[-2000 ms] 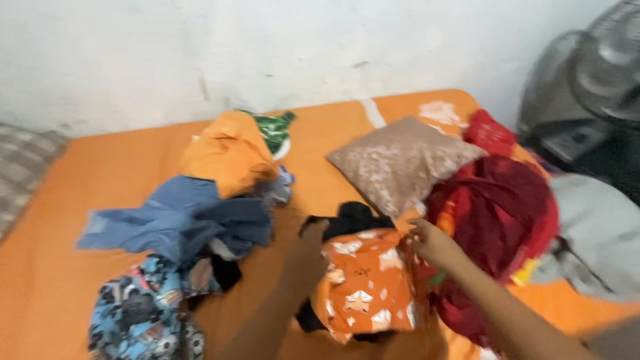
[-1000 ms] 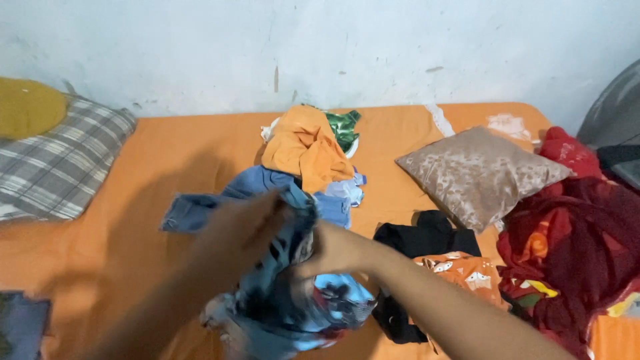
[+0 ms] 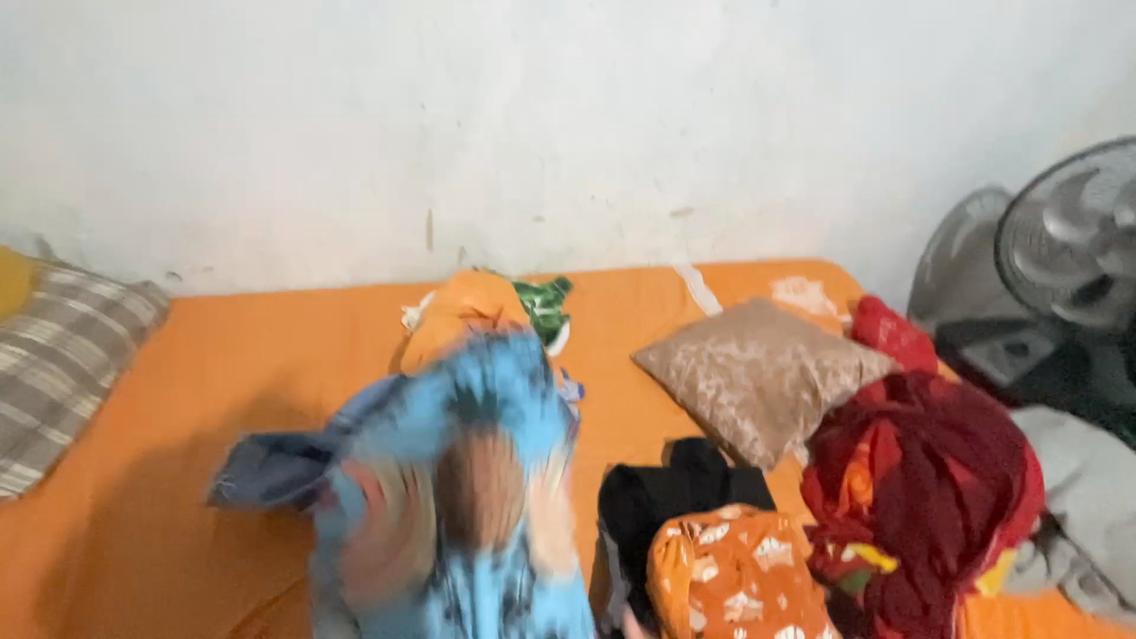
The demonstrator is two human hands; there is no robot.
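A light-blue garment with a dark print [image 3: 497, 382] is spread upright in front of me, blurred by motion. Brown and pale patches show across it; whether they are print or parts of my hands cannot be told. Neither my left hand nor my right hand can be made out clearly. A small skin-toned shape at the bottom edge, beside the folded orange patterned cloth [image 3: 741, 572], may be a fingertip. Black clothing [image 3: 683, 484] lies under and behind that cloth. Behind the blue garment are denim clothing [image 3: 275, 466], an orange garment [image 3: 461, 311] and a green patterned cloth [image 3: 543, 302].
An orange-sheeted bed [image 3: 222, 355] stands against a pale wall. On it lie a brown patterned pillow [image 3: 763, 373], a plaid pillow [image 3: 71, 355] at left and a dark red cloth pile [image 3: 923, 479] at right. Grey fabric [image 3: 1074, 497] and a fan [image 3: 1083, 231] are farther right.
The blue printed garment, bunched in both hands one second ago, is now spread out and raised. Two seconds ago it lay at the left while my hands were at the orange patterned cloth.
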